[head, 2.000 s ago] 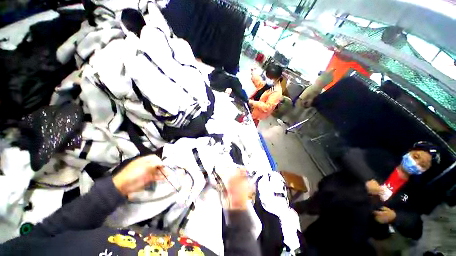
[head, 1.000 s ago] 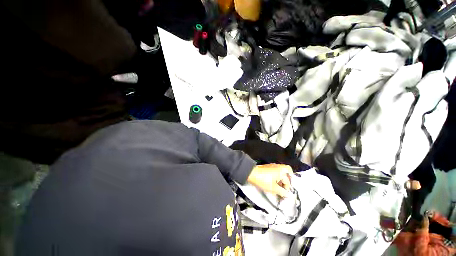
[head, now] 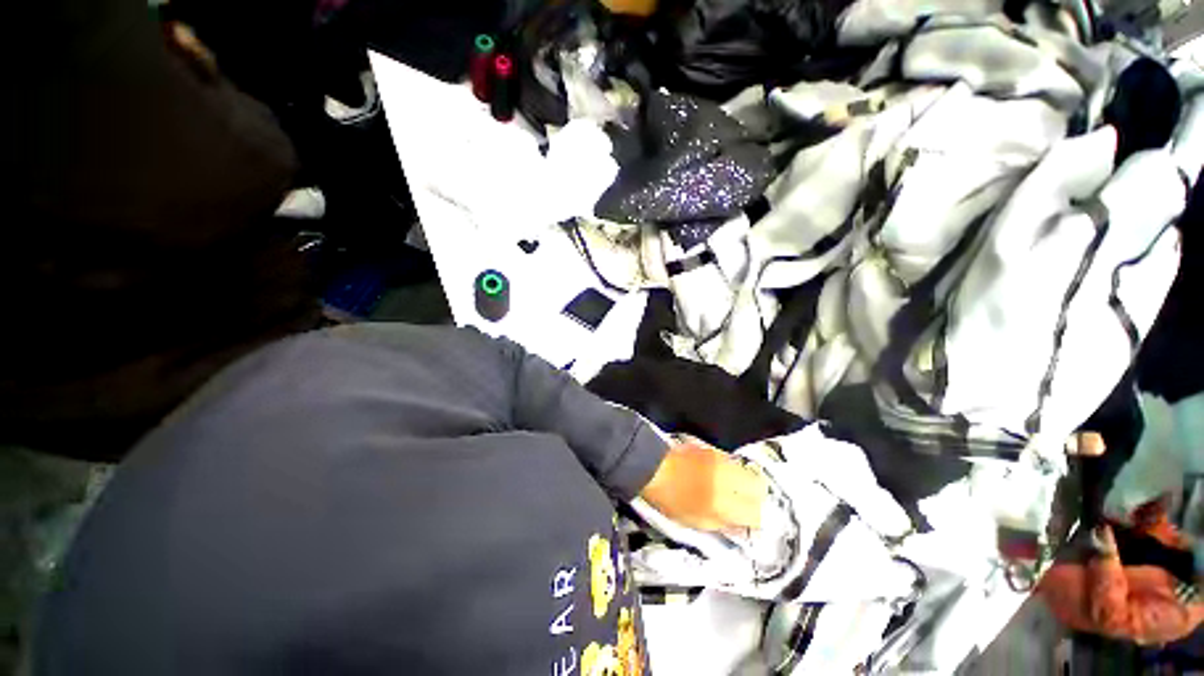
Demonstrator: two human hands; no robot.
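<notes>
My left hand is at the lower centre, at the end of a dark grey sleeve. Its fingers are tucked into a fold of a white garment with black bands and grip the cloth; the fingertips are hidden. My right hand is not in view. A large heap of white and black garments lies beyond the held piece. A plain black section of cloth lies just above my left hand.
The white table carries a dark spool with a green ring, two dark red spools and a black square. Sparkly black fabric lies beside the heap. A person in orange is at the lower right.
The view has swung left from two seconds ago, and my right hand has left the picture. Since one second ago, my left hand's fingers have gone deeper into the fold.
</notes>
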